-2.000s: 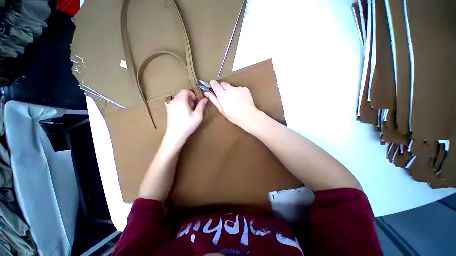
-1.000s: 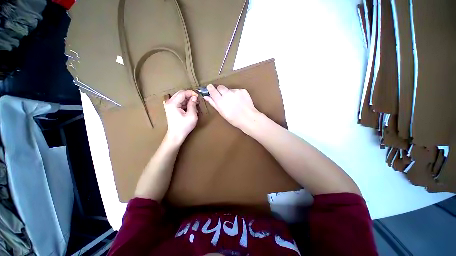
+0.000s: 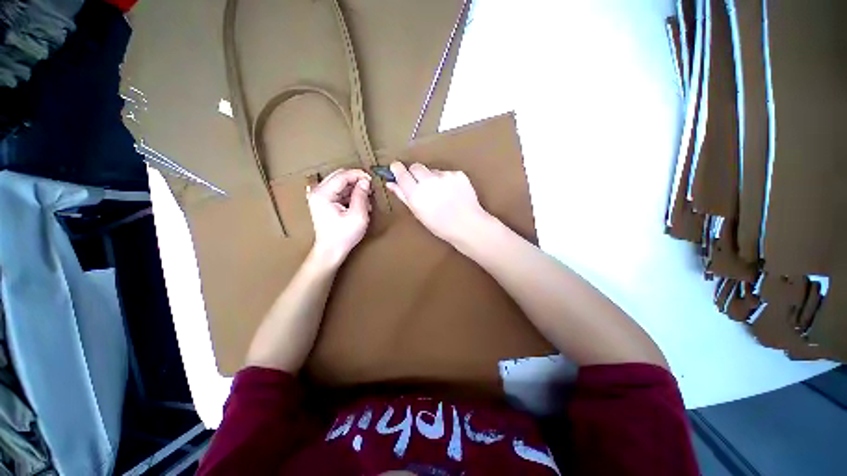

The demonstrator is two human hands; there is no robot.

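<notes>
A brown bag panel (image 3: 418,279) lies flat in front of me, with a long strap (image 3: 239,102) looping up from its top edge and a smaller loop inside it. My left hand (image 3: 340,209) is at the top edge by the right strap end, thumb and fingertips pinched together; any thread between them is too small to tell. My right hand (image 3: 435,197) holds small dark thread snips (image 3: 383,174), their tip beside the strap end and close to my left fingertips. A small brown tab (image 3: 313,178) shows left of my left hand.
A pile of panels (image 3: 176,56) lies beyond the work, with a small white sticker (image 3: 226,109). A stack of panels with straps (image 3: 808,139) lies at the right on the white table (image 3: 594,167). A white patch (image 3: 537,379) is near my body. Grey material (image 3: 60,307) hangs at the left.
My left hand has moved slightly left and down off the strap end since the first frame, uncovering it. The snips have moved slightly right and down. The panel has barely shifted.
</notes>
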